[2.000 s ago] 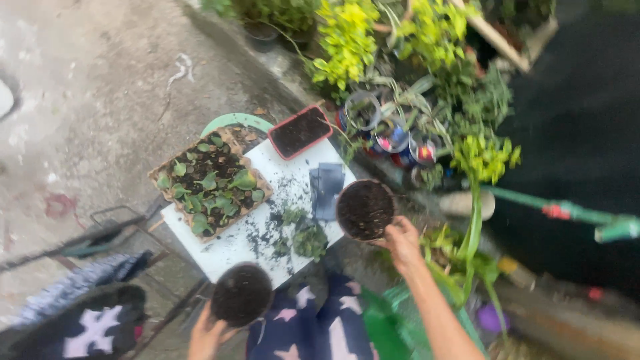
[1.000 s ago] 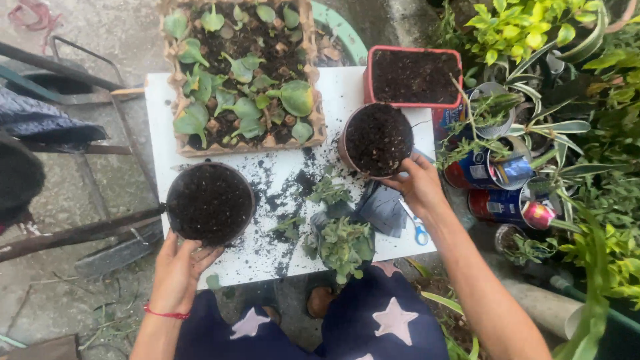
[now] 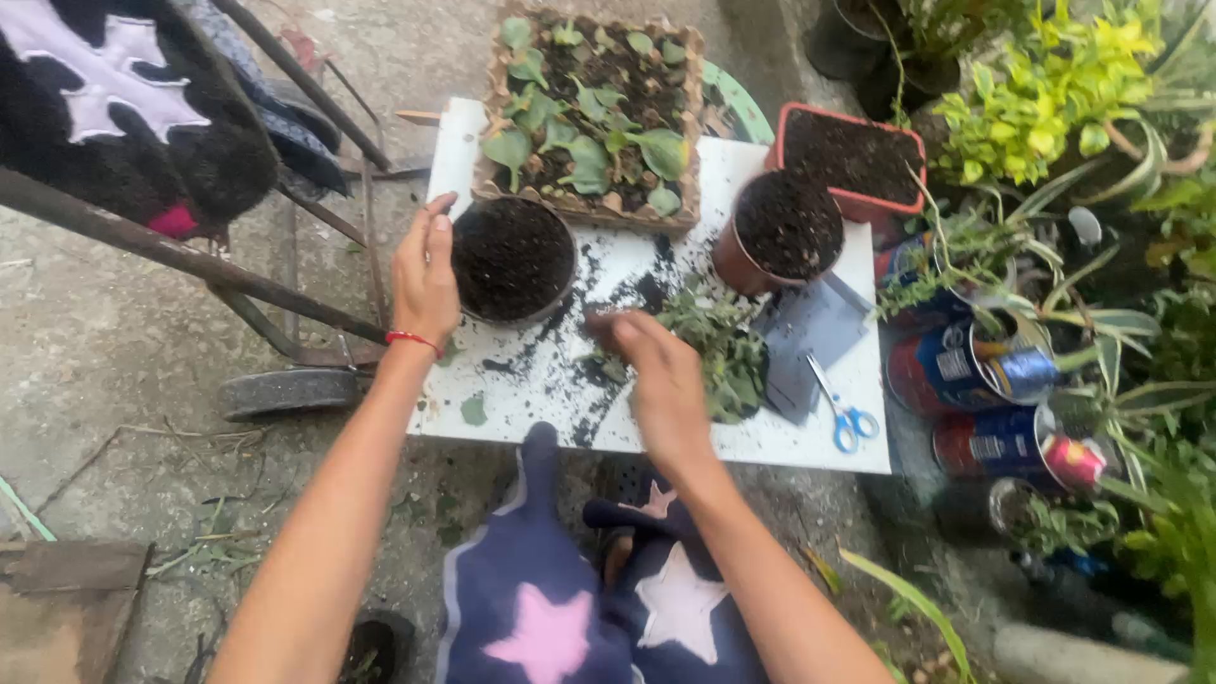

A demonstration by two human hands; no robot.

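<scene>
My left hand (image 3: 427,275) rests against the left side of a round pot of dark soil (image 3: 513,258) on a white board (image 3: 807,446). My right hand (image 3: 660,380), a little blurred, is over the board's middle, its fingertips near spilled soil; whether it holds anything cannot be told. Just beyond it lie leafy cuttings (image 3: 727,366). A reddish-brown pot of soil (image 3: 784,233) stands beside a red rectangular planter (image 3: 855,157). Blue-handled scissors (image 3: 841,408) lie by dark grey plastic pieces (image 3: 807,342). A cardboard tray of seedlings (image 3: 594,119) sits at the board's far edge.
Planted tin cans (image 3: 988,442) and leafy plants (image 3: 1054,104) line the right side. At the left stands a rusty metal frame (image 3: 190,247) with a wheel (image 3: 290,391) and dark cloth on it. A green round rim (image 3: 746,104) shows behind the tray.
My right hand has let go of the reddish-brown pot, which stands on the board, and has moved left to the board's middle. The left hand remains at the round pot, now along its side.
</scene>
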